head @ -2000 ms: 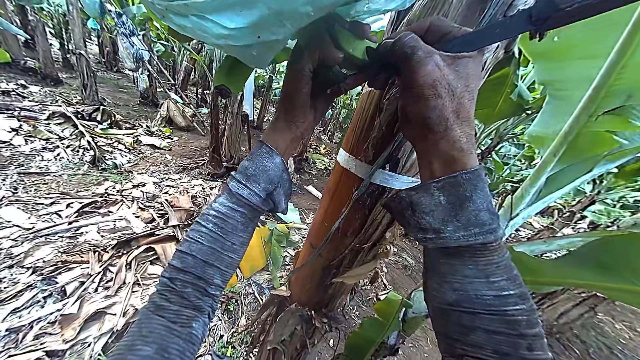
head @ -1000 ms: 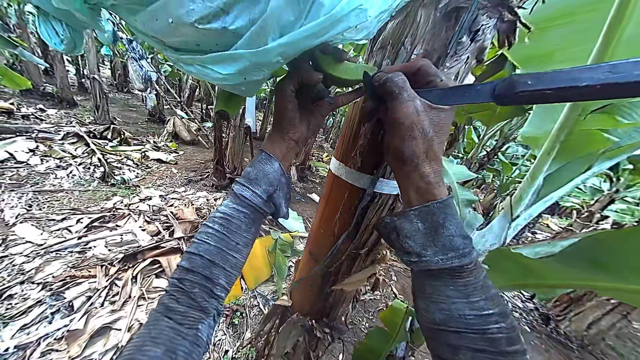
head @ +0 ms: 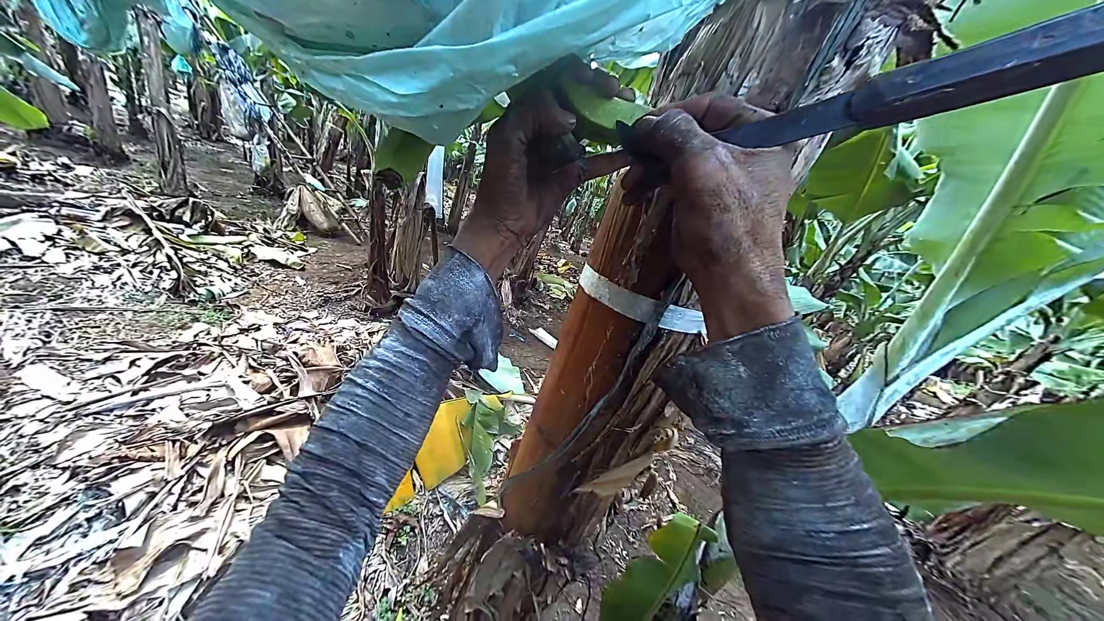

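Note:
My left hand (head: 535,147) holds a green banana (head: 599,110) just under the edge of a blue-green plastic bunch cover (head: 483,52). Its fingertips are partly hidden by the cover. Close to the right, my right hand (head: 724,164) is closed on a dark long-bladed tool (head: 966,73), whose dark tip shows by the thumb, against the banana's end. The tool's long part reaches out to the upper right edge. Behind both hands leans a banana pseudostem (head: 586,371) with a white band (head: 634,302) around it. Dark sleeves cover both forearms.
Dry leaf litter (head: 172,414) covers the ground at left. Broad green banana leaves (head: 992,216) stand at right, with another low one (head: 992,466) below. A yellow sheet-like piece (head: 444,444) lies beyond my left forearm. More trunks (head: 159,103) stand behind.
Since the first frame the tool's long part has come further into view at the upper right, and the right hand has shifted on it. Both hands stay close together below the cover.

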